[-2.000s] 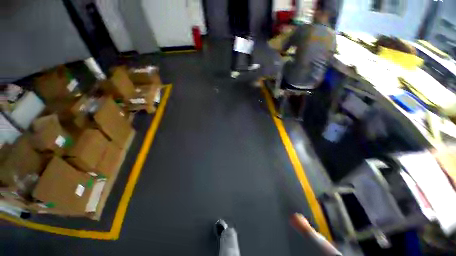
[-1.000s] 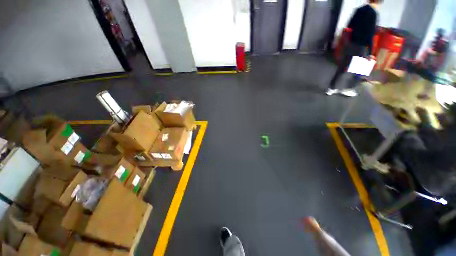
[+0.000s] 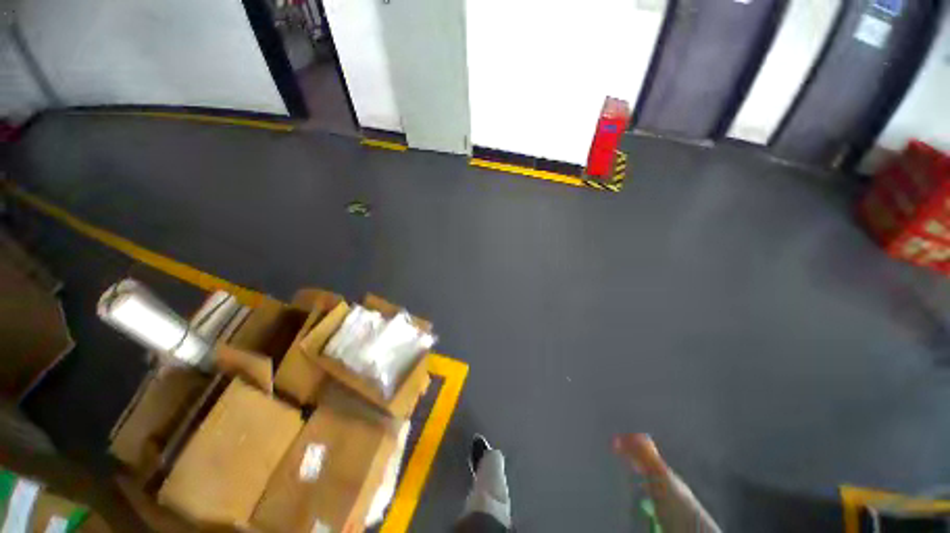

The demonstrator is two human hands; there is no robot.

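My right hand (image 3: pixel 639 454) is small and blurred at the lower middle right, over the dark floor, with the forearm running to the bottom edge. Its fingers cannot be made out, and no held thing can be told. My left hand is out of the picture. Open cardboard boxes (image 3: pixel 234 453) stand in a group at the lower left. One box on top holds white plastic-wrapped packs (image 3: pixel 381 347). A long wrapped white roll (image 3: pixel 151 321) leans behind them.
Dark floor (image 3: pixel 583 302) with yellow lines (image 3: pixel 430 448). A shoe (image 3: pixel 479 454) shows at the bottom. A red box (image 3: pixel 607 137) stands at the far wall, red crates (image 3: pixel 913 206) at the right, an open doorway (image 3: pixel 313 62) at upper left. A green mark (image 3: pixel 650 512) lies near my forearm.
The view has moved forward and turned; the far wall and box group are nearer. The walking person, seated worker and right-hand tables have left the picture. My right hand stays low right.
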